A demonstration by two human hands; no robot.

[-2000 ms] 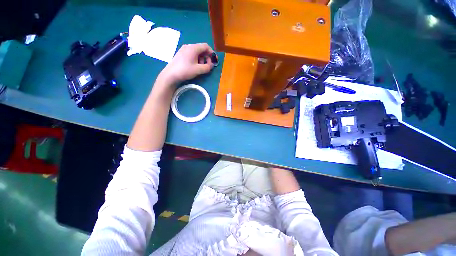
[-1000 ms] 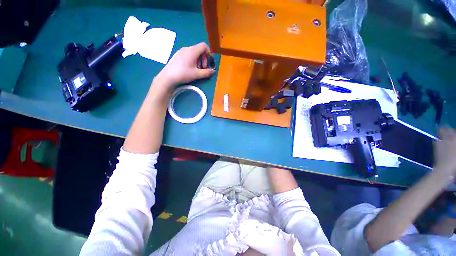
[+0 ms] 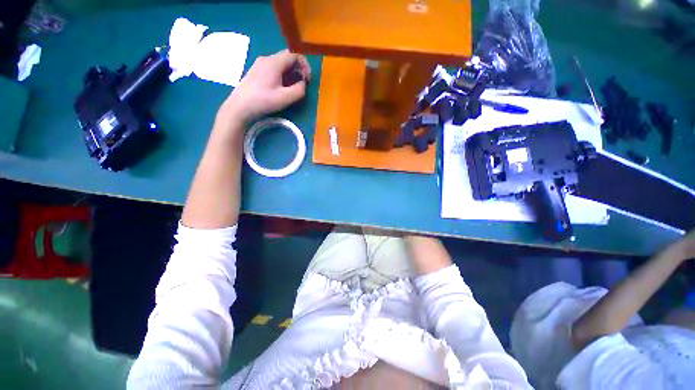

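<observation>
My left hand (image 3: 273, 82) rests on the green bench top, just left of the orange fixture (image 3: 339, 114). Its fingers are curled around a small black part (image 3: 294, 75), which is mostly hidden by the fingers. My right hand is out of sight; only the forearm shows, going under the bench edge near my lap. The fixture stands upright on its flat orange base, with small black blocks (image 3: 418, 132) at its right side. A white tape roll (image 3: 275, 147) lies flat beside my left wrist.
A black handheld device (image 3: 114, 118) lies at the left near a white tissue (image 3: 217, 55). Another black device (image 3: 526, 164) lies on white paper (image 3: 457, 199) at the right, beside a black strip (image 3: 640, 189). A clear bag (image 3: 518, 49) lies behind. Another person's arm (image 3: 632, 293) is at lower right.
The view has shifted, so bench things sit higher in it. My left hand stays beside the fixture, still curled. The other person's hand has moved toward the right rim.
</observation>
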